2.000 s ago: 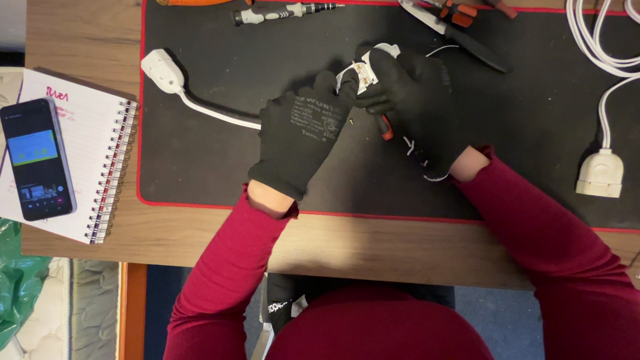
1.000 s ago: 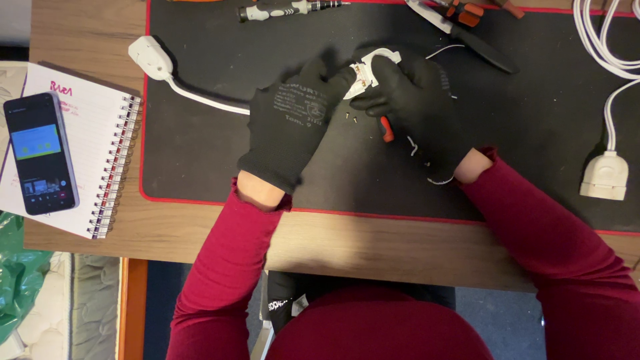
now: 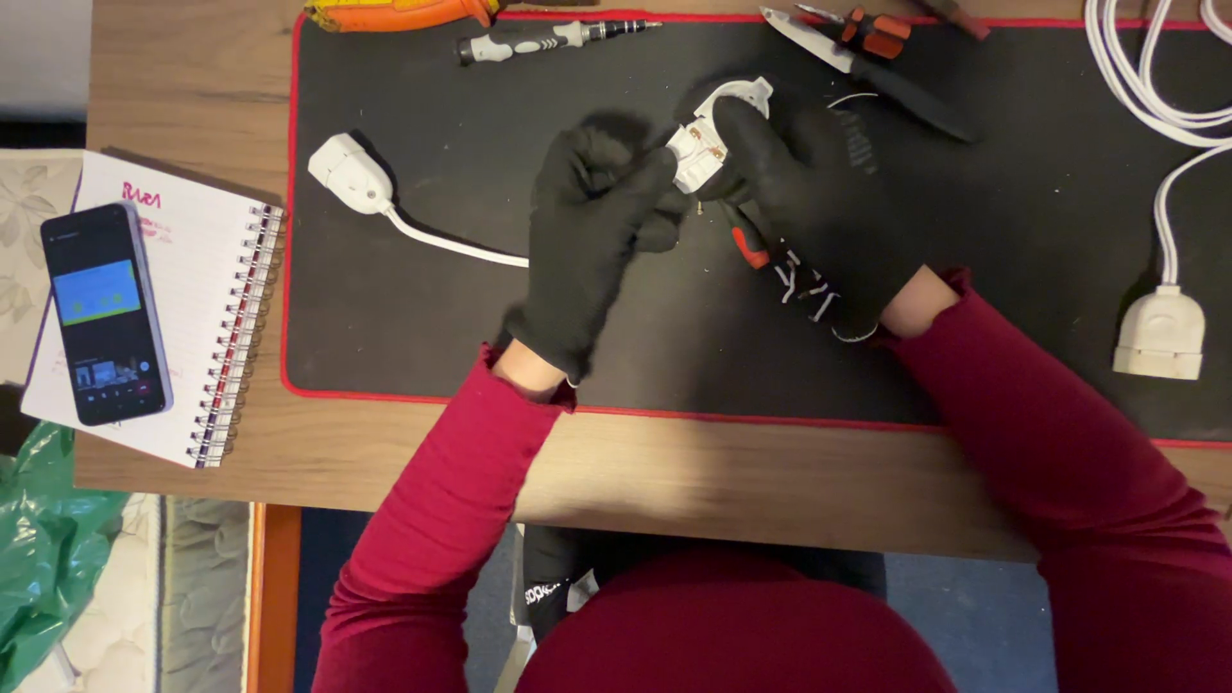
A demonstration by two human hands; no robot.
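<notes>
Both my hands wear black gloves. Between them is an opened white plastic electrical fitting (image 3: 700, 154) with brass-coloured contacts inside. My right hand (image 3: 828, 183) grips its right side, thumb on top. The fingertips of my left hand (image 3: 611, 226) meet at its left edge; whether they pinch the fitting or a small part is hidden. A white cable (image 3: 462, 252) runs from a white socket connector (image 3: 352, 174) on the black mat to beneath my left hand. Beside my right hand lie a red-and-black tool handle (image 3: 750, 247) and several white cable scraps (image 3: 791, 279).
A precision screwdriver (image 3: 558, 40), an orange-handled tool (image 3: 399, 12), a knife (image 3: 871, 75) and a red-handled tool (image 3: 876, 32) lie along the mat's far edge. Coiled white cable (image 3: 1121, 87) and another connector (image 3: 1160, 333) are at right. A phone (image 3: 106, 313) rests on a spiral notebook (image 3: 183, 385) at left.
My left hand has shifted and turned at the fitting, its fingers now more curled. My right hand still holds the fitting. The small loose pieces seen below it a second ago are now mostly out of sight.
</notes>
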